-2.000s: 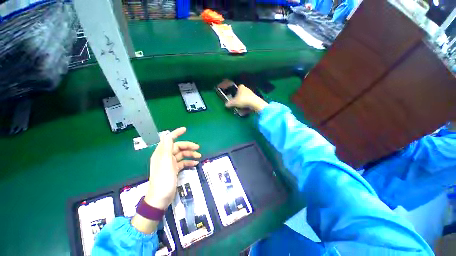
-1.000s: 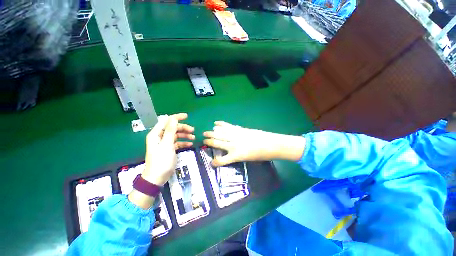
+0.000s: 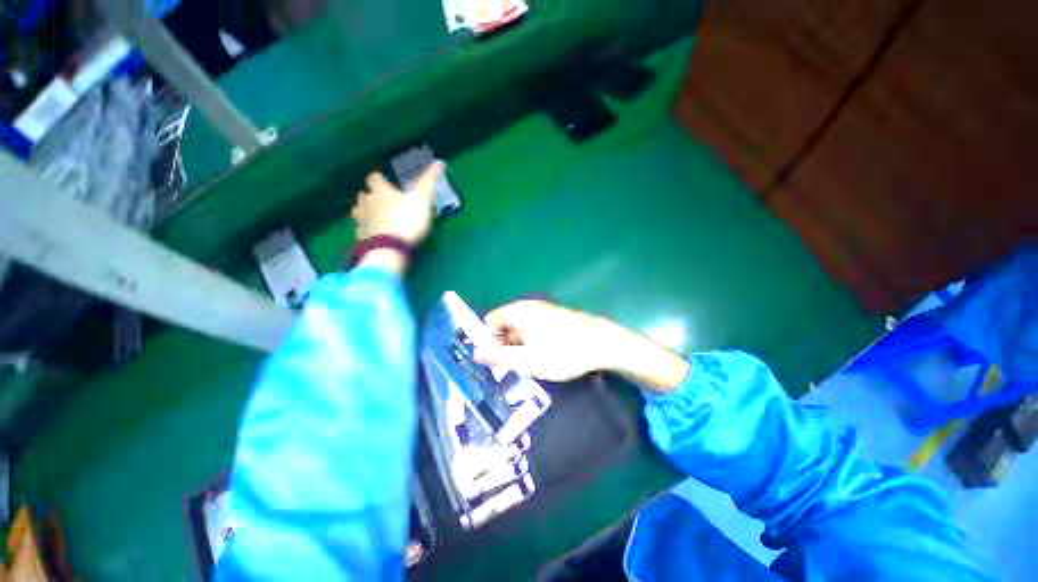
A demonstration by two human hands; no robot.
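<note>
My right hand (image 3: pixel 544 341) grips a phone screen (image 3: pixel 469 362), lifted and tilted above the black tray (image 3: pixel 586 438). Its pale back with dark parts shows. Another pale phone part (image 3: pixel 492 483) lies below it in the tray. My left hand (image 3: pixel 393 211), with a dark red wristband, is stretched forward over the bench. Its fingers are apart at a phone middle frame (image 3: pixel 423 171) lying on the green surface; whether they touch it is unclear. Another middle frame (image 3: pixel 285 269) lies to the left. My left sleeve hides much of the tray.
A pale metal post (image 3: pixel 148 279) crosses the left side. Dark flat pieces (image 3: pixel 583 114) lie at the back of the bench (image 3: pixel 694 227). A large brown box or cabinet (image 3: pixel 899 136) stands at the right. Plastic-wrapped stock (image 3: pixel 97 148) is at the upper left.
My left hand has moved forward from the tray to the middle frame. My right hand has raised a screen from the tray's right part. The view has turned and is blurred.
</note>
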